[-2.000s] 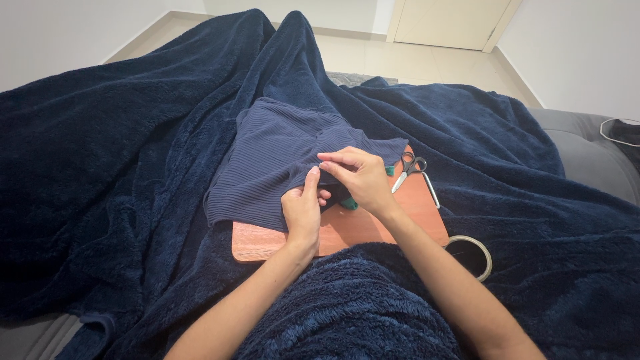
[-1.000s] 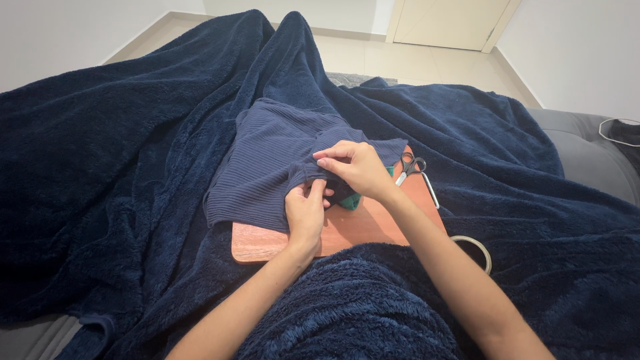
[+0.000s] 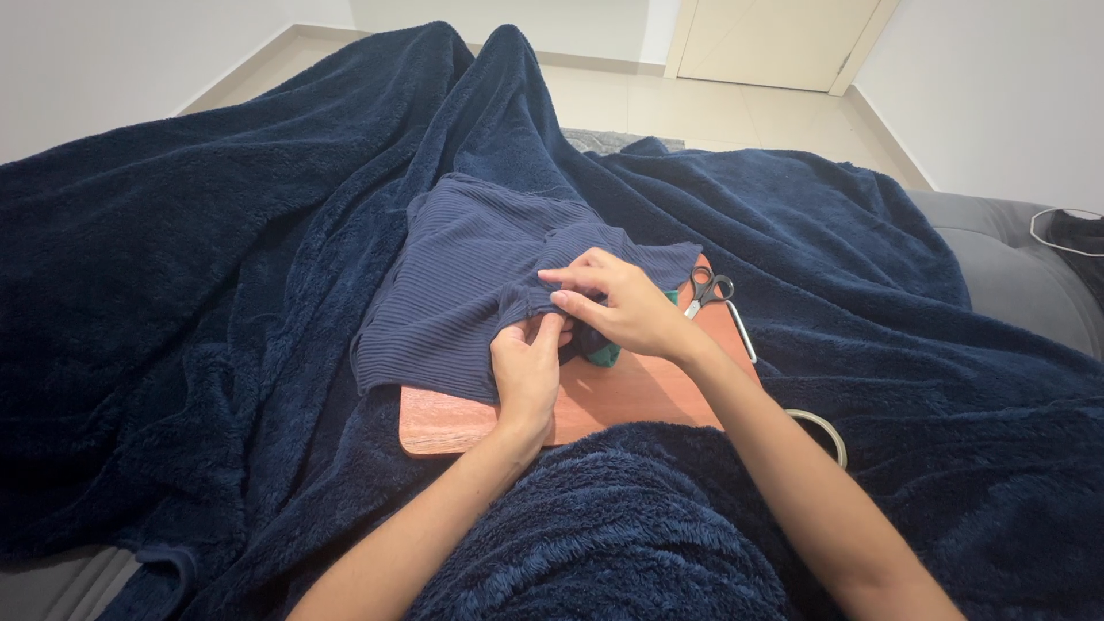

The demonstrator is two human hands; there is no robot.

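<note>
Blue ribbed fabric [image 3: 448, 285] lies spread over a wooden board [image 3: 621, 397] on the lap. A gathered edge of this fabric is pinched between the thumb and fingers of my left hand [image 3: 528, 362]. My right hand [image 3: 612, 302] is just above and to the right of it, thumb and index finger apart close to the fabric; whether it holds a fine thing such as a needle or thread cannot be made out. Something green and dark [image 3: 604, 354] shows beneath the right hand. Black-handled scissors [image 3: 709, 289] rest at the board's upper right.
A dark blue plush blanket [image 3: 216, 259] covers the legs and the grey sofa [image 3: 1018, 250]. A white metal handle [image 3: 742, 332] runs along the board's right edge. A pale ring, perhaps a tape roll [image 3: 832, 431], lies right of my right forearm. A dark item with a white cord [image 3: 1074, 233] sits far right.
My right hand's fingers have shifted slightly and spread a little, staying near the same spot on the fabric. My left hand keeps its pinch.
</note>
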